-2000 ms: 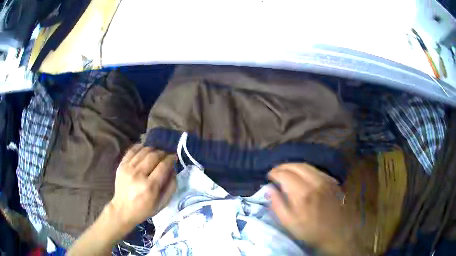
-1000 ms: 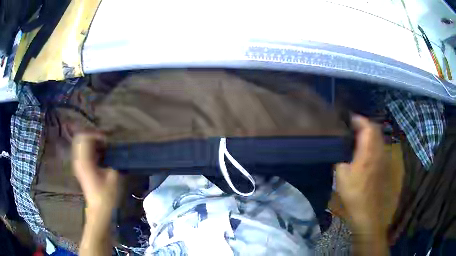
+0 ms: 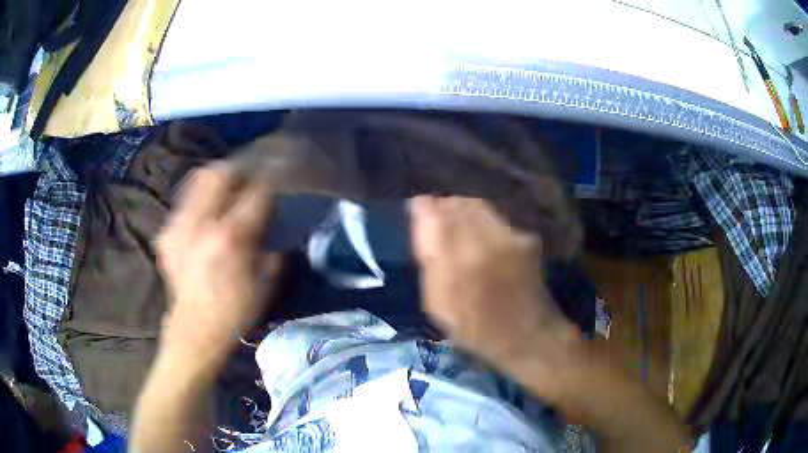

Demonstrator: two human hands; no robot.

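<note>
The dark navy waistband of a brown garment is held over the lap, below the table's front edge. A white drawcord loop hangs from the band between the hands. My left hand grips the band left of the loop. My right hand grips it right of the loop. Both hands and the cloth are blurred by motion. The fingertips are partly hidden.
The white machine table spans the top, with a ruled measuring tape along its edge. Small tools lie at its right. Brown cloth and checked cloth lie left. Cardboard and more checked cloth are right.
The band was stretched wide a second ago. Now my hands are closer together and higher, mostly from my right hand moving left. The drawcord loop has shifted left and up.
</note>
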